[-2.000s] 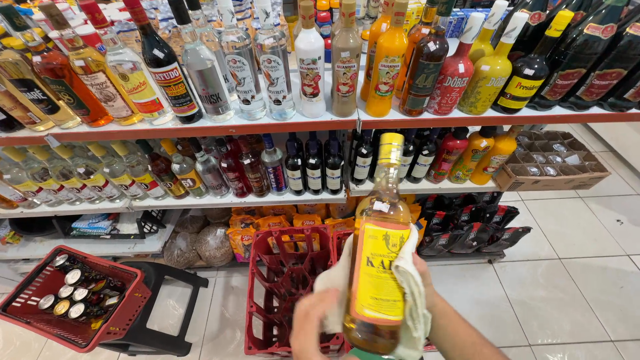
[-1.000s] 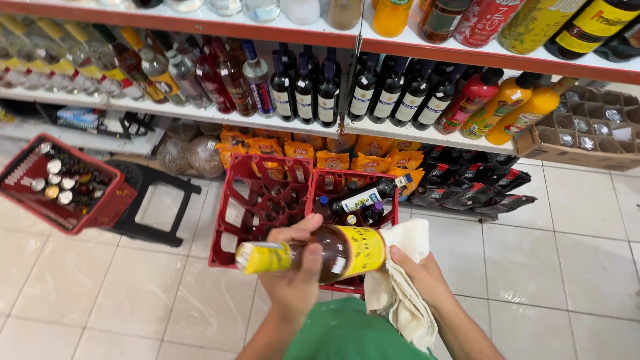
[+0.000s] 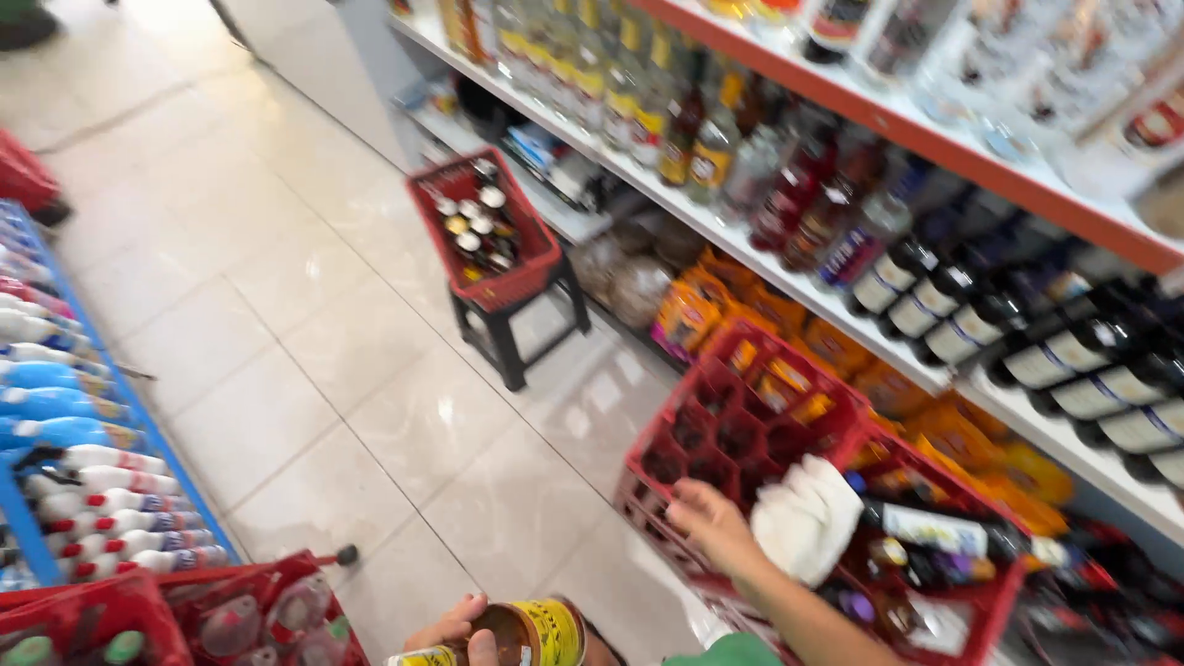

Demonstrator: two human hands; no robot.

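Observation:
At the bottom edge, my left hand (image 3: 453, 635) grips an amber glass liquor bottle (image 3: 518, 636) with a yellow label, lying nearly level and partly cut off by the frame. My right hand (image 3: 714, 529) is stretched over the front of a red plastic bottle crate (image 3: 638, 504), fingers apart. Beside it a white cloth (image 3: 807, 520) rests bunched over the edge where this crate meets a second red crate (image 3: 1004, 606). Several bottles lie in that second crate, one a dark bottle with a white label (image 3: 930, 529).
A red basket (image 3: 504, 294) of capped bottles stands on a black stool (image 3: 507, 347). Shelves of bottles (image 3: 684, 199) run along the right, above orange packets (image 3: 689, 310). At lower left are more red crates (image 3: 171, 601) and a blue-edged rack (image 3: 139, 407) of plastic bottles.
My right hand has left the bottle and moved over the crate. The cloth, held against the bottle before, now lies on the crates. My left hand keeps the bottle. The view has swung left.

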